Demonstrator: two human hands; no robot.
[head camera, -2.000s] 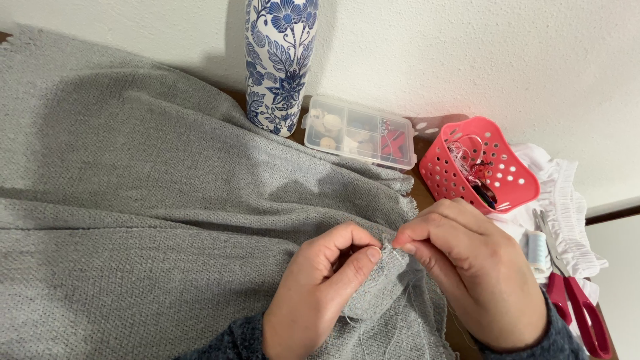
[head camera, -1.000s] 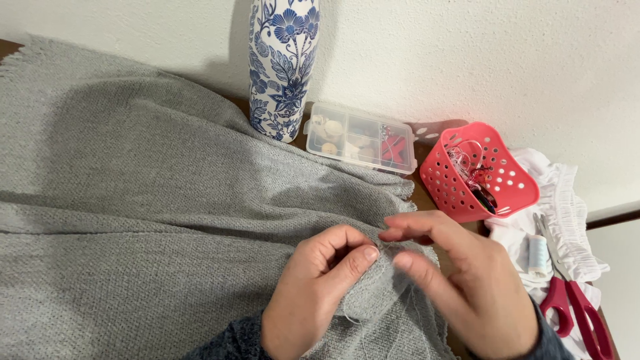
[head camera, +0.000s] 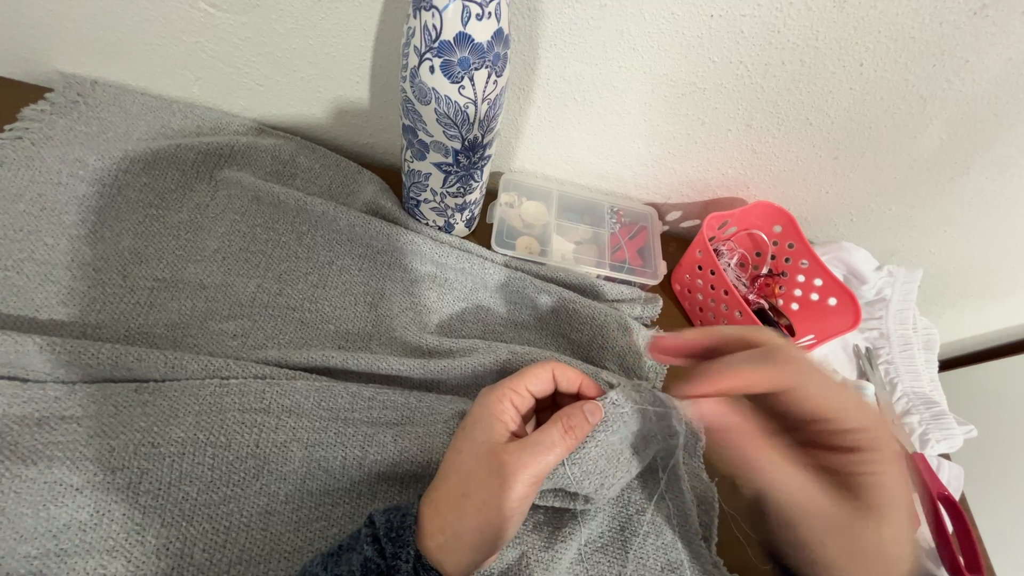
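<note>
Grey woven fabric (head camera: 240, 320) with frayed edges spreads across the left and middle of the view. My left hand (head camera: 512, 464) pinches a folded corner of it between thumb and index finger. Just to the right is my right hand (head camera: 800, 440), blurred, its index finger extended and the fingers near the fabric's edge. Fine loose threads (head camera: 664, 472) trail over the fabric between and below the hands. Whether my right fingers grip a thread or a needle cannot be told.
Behind the fabric stand a blue-and-white floral bottle (head camera: 456, 120) and a clear compartment box (head camera: 576, 228) of buttons and notions. A coral perforated basket (head camera: 816, 304) holds tangled thread. Red-handled scissors (head camera: 944, 512) lie on white gathered cloth (head camera: 912, 352) at the right, along the wall (head camera: 680, 88).
My right hand has moved away from the left fingertips to the right; two seconds ago their fingertips met at the fabric. My left hand keeps its pinch.
</note>
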